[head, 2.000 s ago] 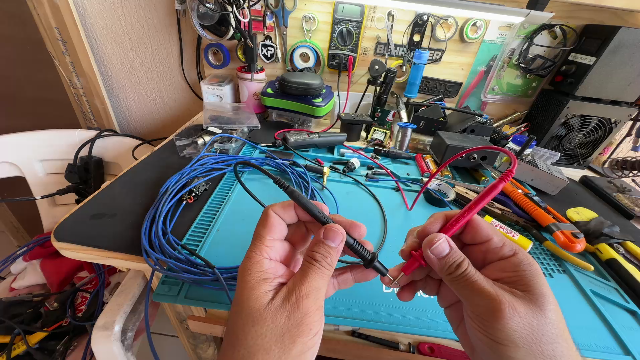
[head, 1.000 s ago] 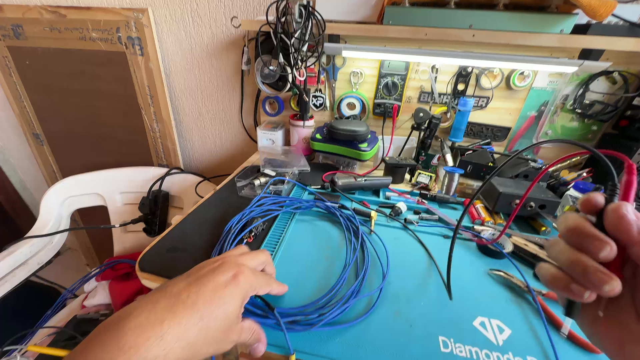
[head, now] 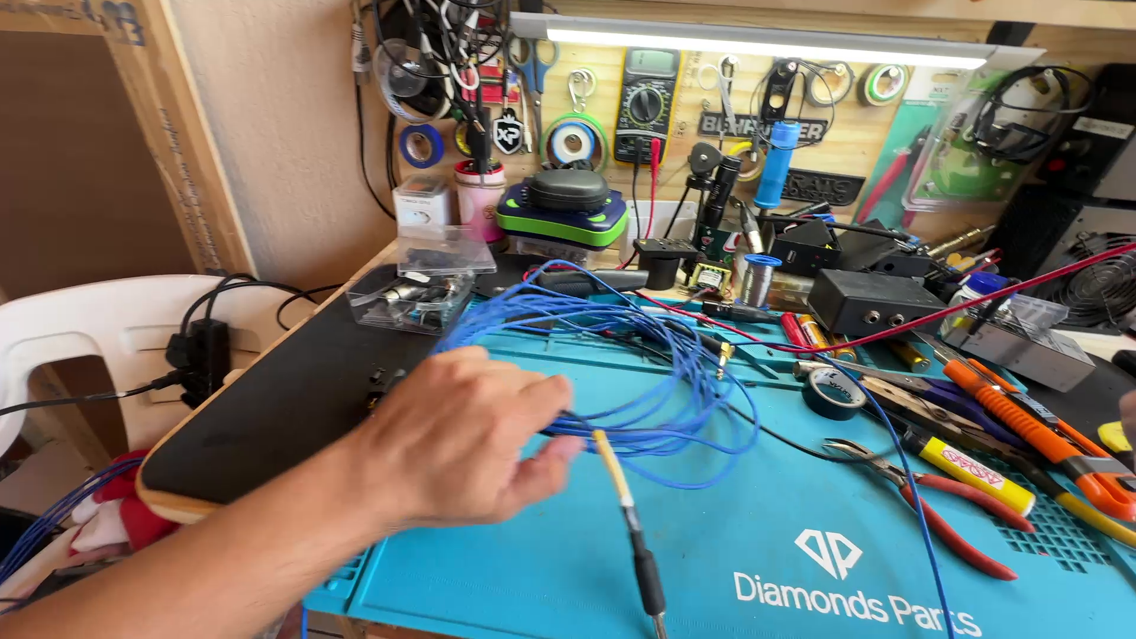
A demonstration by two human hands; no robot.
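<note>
My left hand (head: 479, 435) is at the near left part of the coil of blue cable (head: 692, 373), its fingers curled around a part of the cable. From beside its fingertips a cable end with a yellow sleeve and a black plug (head: 646, 568) hangs toward the near edge of the teal work mat (head: 497, 577). Of my right hand (head: 1129, 413) only a blurred sliver shows at the right edge; what it holds is hidden. A red test lead (head: 967, 306) runs toward the right edge. The digital multimeter (head: 648, 106) hangs on the wooden back panel.
Red-handled pliers (head: 932, 506), black tape (head: 834, 392), a yellow tube (head: 972, 473) and an orange utility knife (head: 1021, 417) lie at the right. A clear box of connectors (head: 413, 302) stands behind my left hand. A white plastic chair (head: 266, 311) is at the left.
Two seconds ago both hands held the black and red test probes together. My left hand has since moved to the blue cable coil. My right hand has moved to the right edge.
</note>
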